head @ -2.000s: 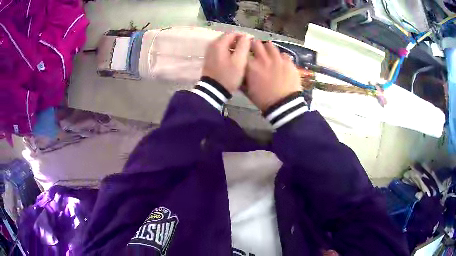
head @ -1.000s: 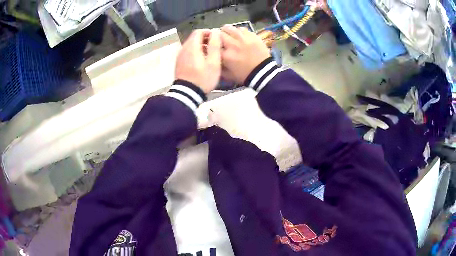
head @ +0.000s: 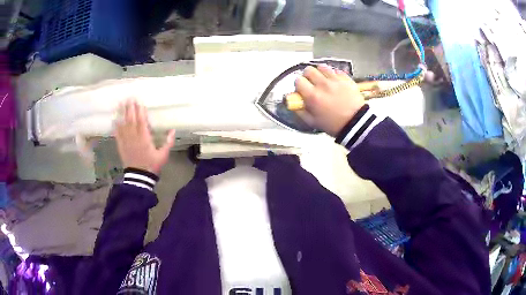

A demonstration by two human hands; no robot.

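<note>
A cream garment [head: 173, 106] lies stretched along the narrow pressing board, running from the left to under the iron. My right hand [head: 330, 98] grips the yellow handle of the steam iron [head: 282, 86]. The iron's pointed plate faces left and rests on the cream cloth. My left hand [head: 138, 135] is spread, slightly blurred, on the near edge of the garment with fingers apart. A pale stiff panel [head: 254, 46] crosses beneath the board and shows at its far and near sides.
A blue and yellow hose [head: 412, 75] trails right from the iron. A blue crate [head: 86, 29] stands beyond the board at upper left. Light-blue cloth [head: 461, 75] hangs at right. Another blue crate [head: 383, 227] is low at right. Beige cloth [head: 57, 222] lies at lower left.
My hands, close together before, are now apart. The left is on the garment and the iron shows clearly under the right. The view has shifted, bringing the board level in front.
</note>
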